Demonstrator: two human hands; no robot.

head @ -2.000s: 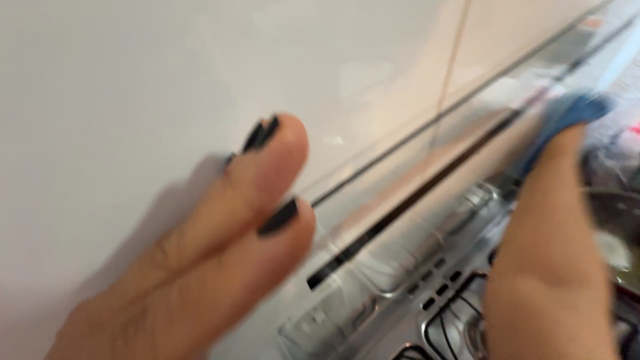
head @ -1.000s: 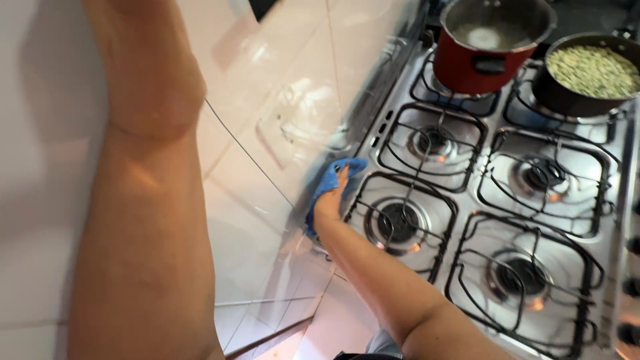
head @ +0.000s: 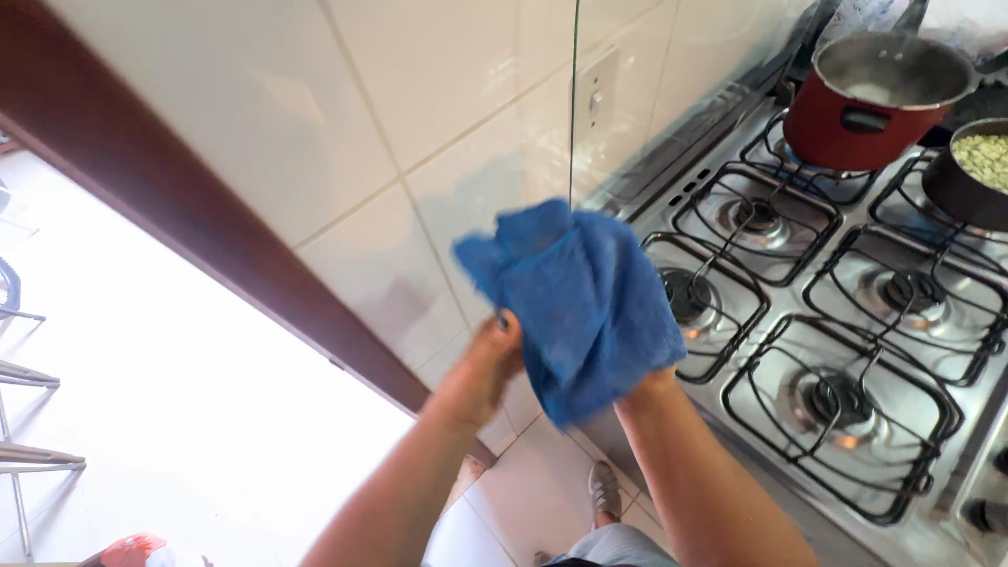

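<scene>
A blue cloth (head: 583, 299) hangs in loose folds between my two hands, beside the left edge of a steel gas stove (head: 717, 394). My left hand (head: 492, 358) grips the cloth's lower left side, with the thumb showing on top. My right hand (head: 650, 386) is under the cloth's lower right part; its fingers are hidden by the fabric. Behind the cloth is a wall of glossy pale tiles (head: 472, 181), with a glass panel edge running down toward it.
A steaming red pot (head: 866, 126) and a dark pan of pale green pieces (head: 980, 169) stand on the stove's far burners. A socket and switch plate (head: 596, 98) is on the wall. At left are a brown door frame (head: 236, 228) and metal chair legs (head: 27, 457).
My right hand and the cloth have come away from the stove's wall-side edge. My left hand, bare against the wall two seconds ago, now grips the cloth too. The view has shifted a lot.
</scene>
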